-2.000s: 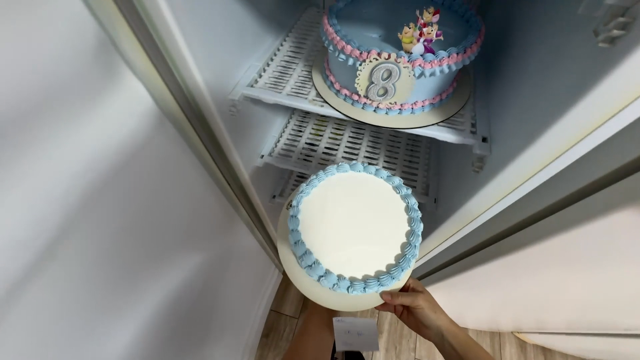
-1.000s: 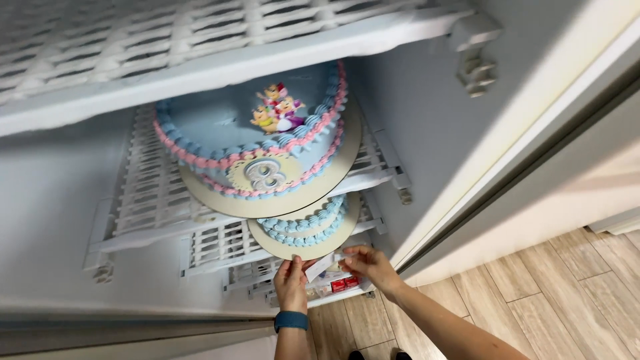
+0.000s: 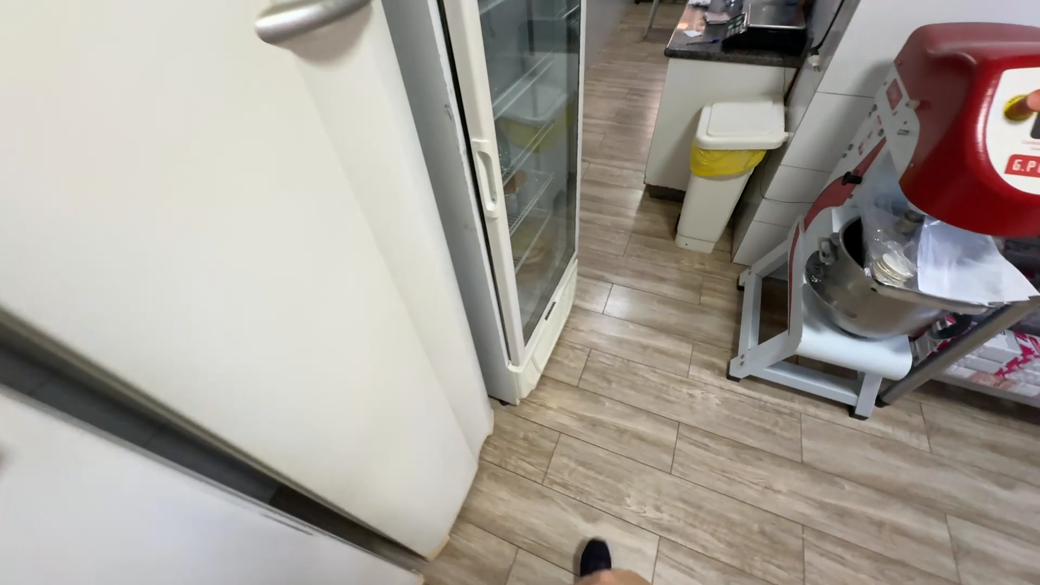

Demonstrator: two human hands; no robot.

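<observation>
Neither my left hand nor my right hand can be made out. A small skin-toned patch shows at the bottom edge, just below a dark shoe (image 3: 595, 557); which body part it is cannot be told. The large white refrigerator door (image 3: 244, 244) fills the left side, with a silver handle (image 3: 313, 18) at its top. A dark gap runs along its lower left side. Beside it stands an upright glass-door refrigerator (image 3: 532, 187) with wire shelves, its door closed. No cake is in view.
On the right stands a red and white floor mixer (image 3: 967, 122) with a steel bowl (image 3: 877, 301) holding plastic bags. Behind are a white bin (image 3: 719, 195) with a yellow liner and a dark counter (image 3: 731, 53) bearing a scale. The floor (image 3: 650, 390) has wood-look planks.
The view has swung far to the right, away from the refrigerator's inside. Both hands, seen earlier at the small blue-edged cake, have left the view, as have both cakes.
</observation>
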